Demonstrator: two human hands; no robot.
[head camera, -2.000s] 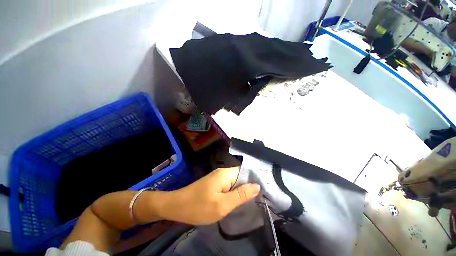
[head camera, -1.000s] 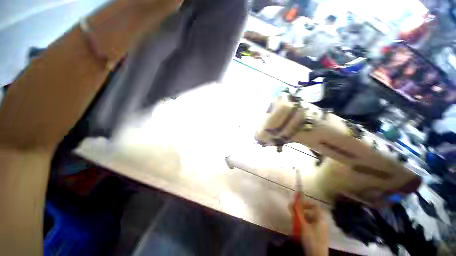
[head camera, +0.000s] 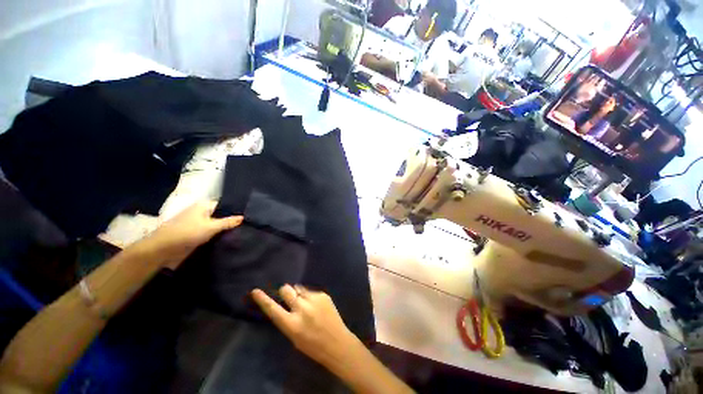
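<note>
The black garment panel (head camera: 339, 208) lies face up at the table's front edge, left of the machine, and hangs over the edge. A slightly lighter dark grey piece (head camera: 275, 215) lies on it. My left hand (head camera: 185, 235) is at the panel's left edge, thumb on the cloth; its other fingers are partly hidden, so its grip is unclear. My right hand (head camera: 308, 319) rests on the lower part, fingers apart, holding nothing. Scissors (head camera: 479, 327) with one red and one yellow handle lie right of the panel. The cream HIKARI machine (head camera: 501, 223) stands behind them.
A stack of black cut pieces (head camera: 116, 138) covers the table's left side. Black cloth scraps (head camera: 570, 346) lie at the right. A screen (head camera: 613, 119) on a stand shows a picture. Behind are another machine (head camera: 341, 42) and a person (head camera: 482, 65). Part of a blue crate shows lower left.
The view has swung right and steadied. The panel, raised a second ago, now lies face up. My right hand has let go of the scissors and moved left onto the panel.
</note>
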